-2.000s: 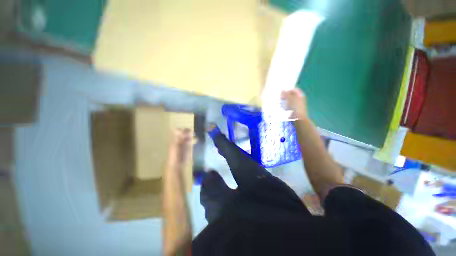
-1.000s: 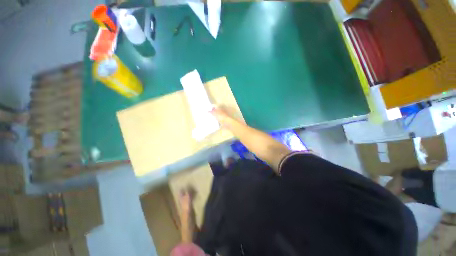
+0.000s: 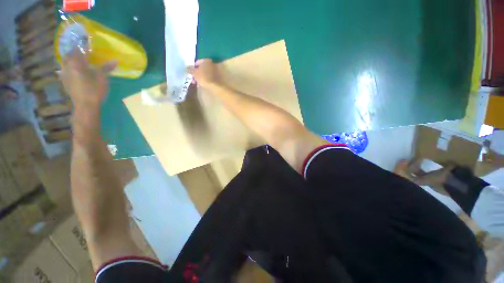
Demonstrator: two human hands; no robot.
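Observation:
A long white label strip (image 3: pixel 181 41) hangs from my right hand (image 3: pixel 206 74), whose fingers are closed on its edge near its lower end. The strip lies over the green bench and the left part of a flat brown cardboard pad (image 3: pixel 237 124). My left hand (image 3: pixel 85 74) is blurred and reaches over the near end of a yellow roll (image 3: pixel 113 47) at the bench's upper left. Whether its fingers grip the roll cannot be told.
The green bench (image 3: pixel 353 61) fills the top. A red-orange item (image 3: pixel 78 4) is cut off at the top left. A blue stool (image 3: pixel 349 141) shows under the bench edge. Cartons (image 3: pixel 63 251) stand at lower left. Another person's arm (image 3: pixel 436 177) is at right.
My left hand has risen from beside the open carton below the bench to the yellow roll. My right hand still holds the strip. The view has shifted closer over the bench.

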